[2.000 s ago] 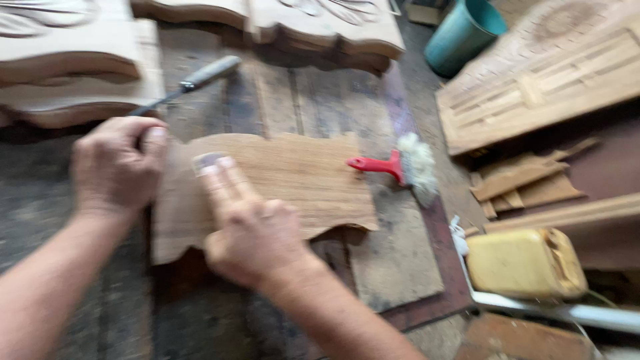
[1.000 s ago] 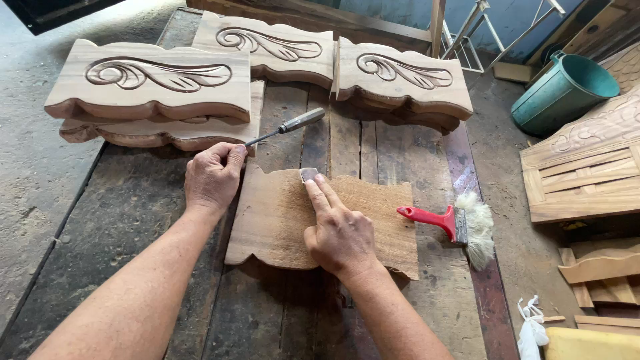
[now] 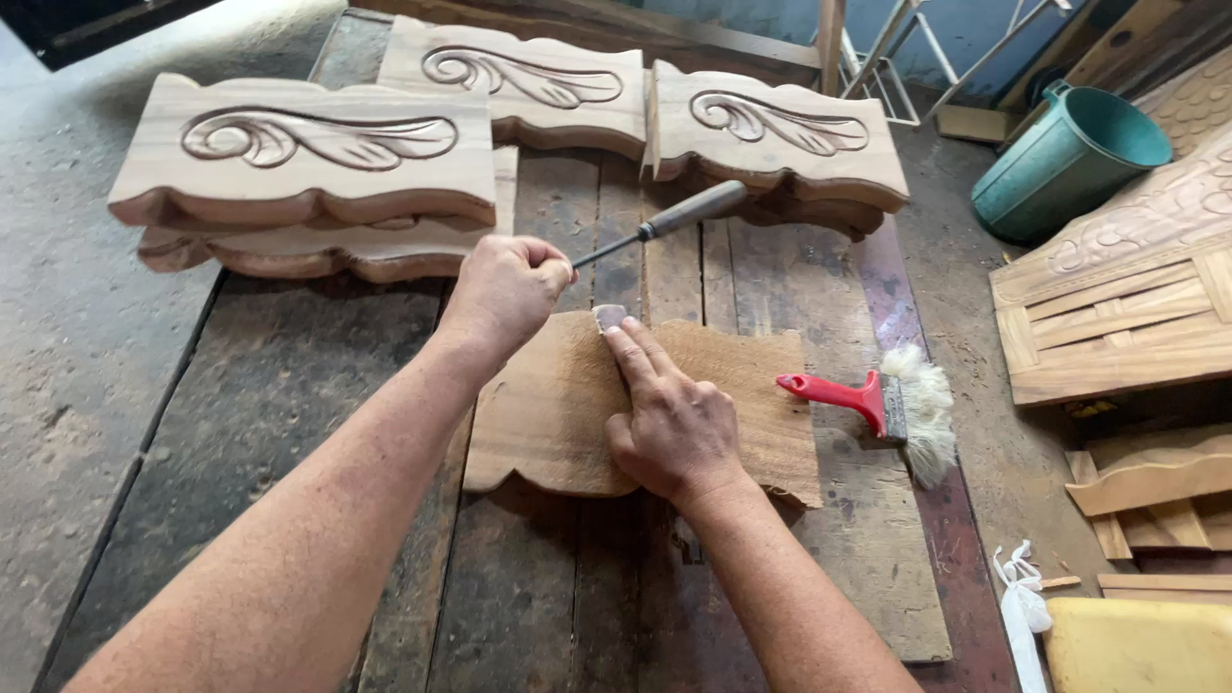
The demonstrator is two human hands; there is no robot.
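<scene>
A wooden board with scalloped edges [image 3: 549,414] lies on the plank workbench [image 3: 520,587]. My right hand [image 3: 674,414] rests on it, two fingers pressing a small piece of sandpaper [image 3: 610,318] at the board's far edge. Above the board's far left corner, my left hand [image 3: 515,289] grips the metal shaft of a tool with a grey handle [image 3: 693,210], which points to the upper right; its tip is hidden in the fist. A red-handled paintbrush with pale bristles [image 3: 881,404] lies right of the board.
Carved wooden pieces with scroll-and-leaf reliefs [image 3: 318,144] are stacked along the bench's far side. Beyond the right edge stand a green plastic bucket [image 3: 1068,164] and a carved wooden panel [image 3: 1116,318]. A yellow plastic container [image 3: 1136,645] is at the lower right.
The view has swung and steadied. Both hands stay at the board, the left with the tool and the right with the sandpaper piece, which is now at the board's far edge.
</scene>
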